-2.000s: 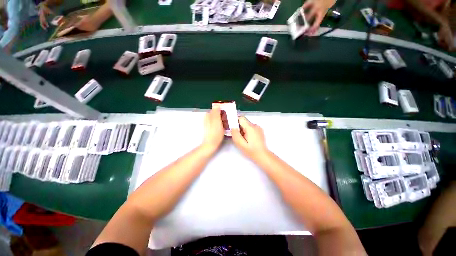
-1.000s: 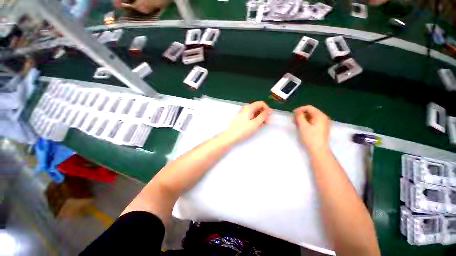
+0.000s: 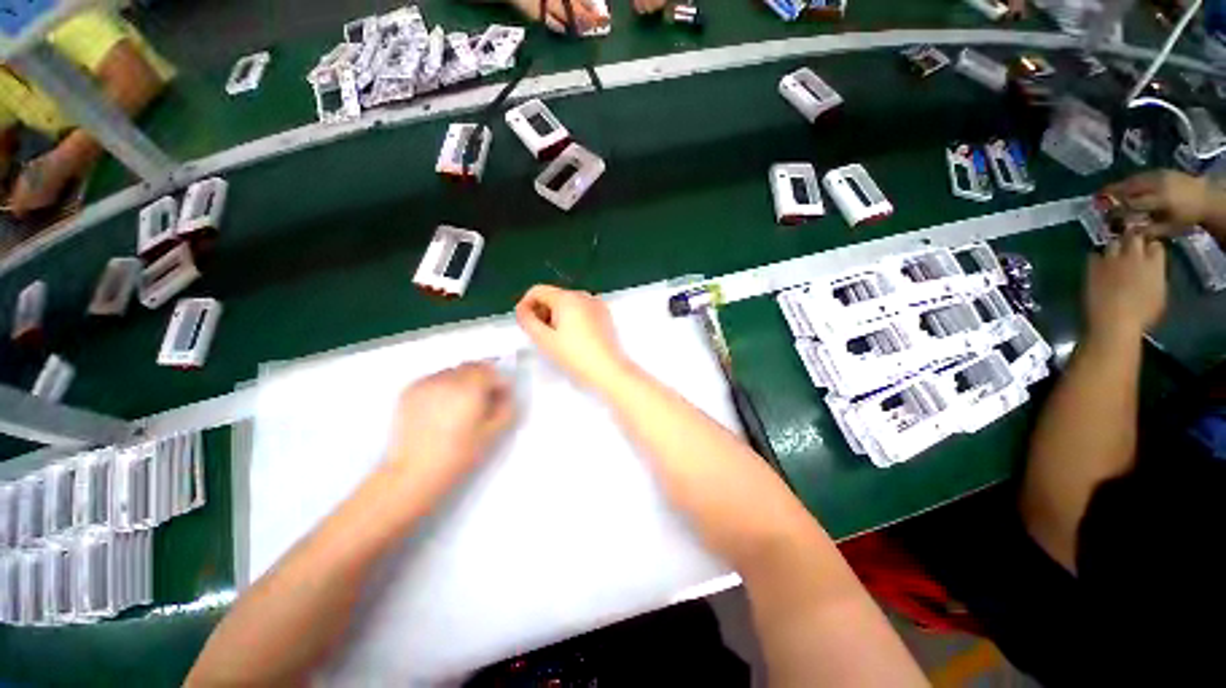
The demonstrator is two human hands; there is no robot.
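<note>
My left hand (image 3: 455, 414) is blurred, fingers curled, over the left-middle part of the white work mat (image 3: 538, 538). A faint pale edge shows by its fingertips; I cannot tell whether it is a held part. My right hand (image 3: 565, 329) is at the mat's far edge with its fingers curled; nothing clear shows in it. The hands are apart. A white half-assembly (image 3: 449, 261) with a dark window and reddish lower edge lies on the green belt beyond the mat.
Stacked white housings stand left (image 3: 81, 524) and right (image 3: 914, 343) of the mat. A black hand tool with a yellow-green part (image 3: 697, 300) lies at the mat's far right corner. More white devices lie on the belt (image 3: 672, 175). Another person's hands (image 3: 1136, 255) work at the right.
Two seconds ago both hands held a white device; one second ago it was out of them. The view has since swung right. My left hand has moved nearer to me over the mat.
</note>
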